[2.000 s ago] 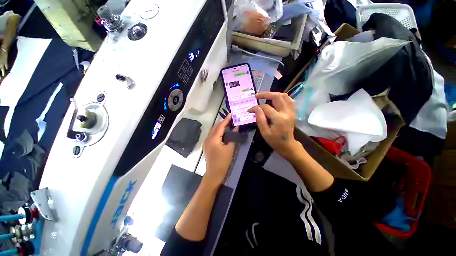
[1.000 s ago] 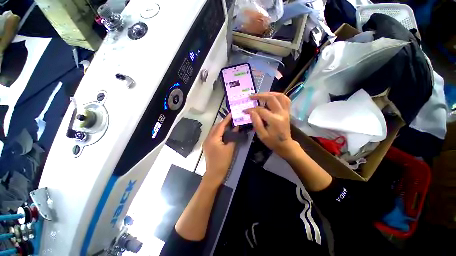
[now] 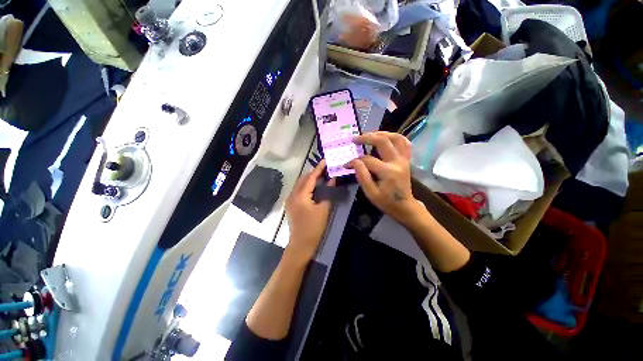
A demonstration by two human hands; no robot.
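A black smartphone with a lit pinkish-white chat screen lies at the right end of the machine, near the table's front edge. My left hand grips its lower left corner. My right hand is over the lower right of the screen, its thumb and a finger at the screen and holding nothing. A small dark fabric square lies on the bed beneath the machine arm. A dark grey cut panel lies on the white table, partly hidden by my left forearm.
The white sewing machine head fills the left. Dark fabric pieces lie beyond it, with part of another person's arm at top left. A cardboard box with white scraps, a red crate and a beige tray are at right.
My right thumb and finger have shifted slightly over the lower part of the screen. My left hand and the phone have hardly moved. The other person's arm at top left has moved.
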